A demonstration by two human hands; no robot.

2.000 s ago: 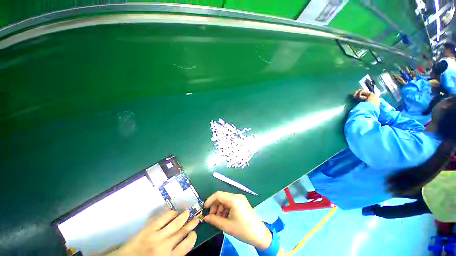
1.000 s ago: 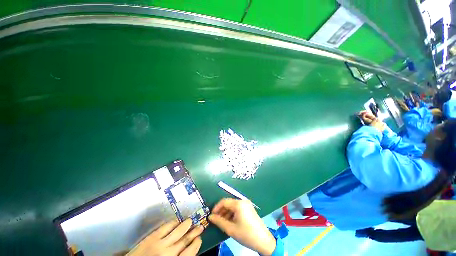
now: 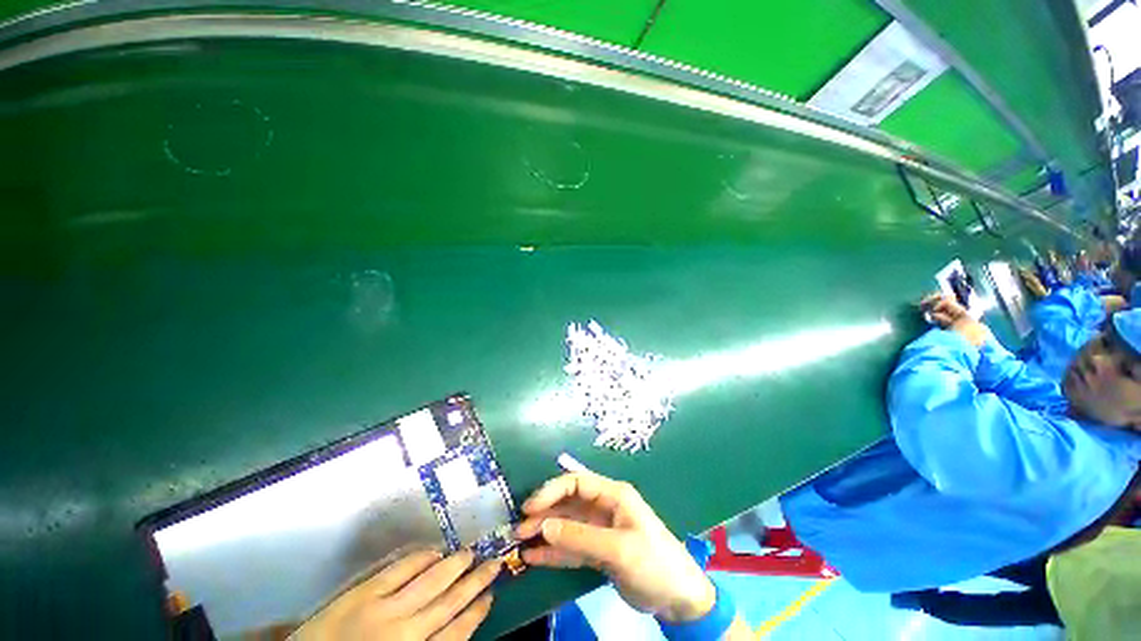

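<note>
The tablet display assembly [image 3: 300, 538] lies tilted at the lower left, its silver-white back up. The mainboard [image 3: 473, 501], blue with silver shields, is at its right end. My left hand [image 3: 407, 601] rests over the lower edge, fingertips by the board. My right hand [image 3: 607, 538] is at the board's lower right corner, thumb and forefinger pinched together; any tiny part between them is hidden. A small orange-gold tab [image 3: 512, 561] shows between the hands. A pile of small white components [image 3: 613, 386] lies beyond. The white tweezers [image 3: 569, 463] are mostly hidden behind my right hand.
The green bench [image 3: 313, 251] runs to the right along a green partition [image 3: 738, 44]. A person in a blue smock [image 3: 988, 426] works at the right, with more people beyond. A red stool base [image 3: 770, 551] stands on the floor. A paper sheet [image 3: 882, 75] is on the partition.
The view has shifted. My right hand has moved back in to the board's corner from slightly off it, and now covers most of the tweezers. The neighbouring person's head has turned and the face shows.
</note>
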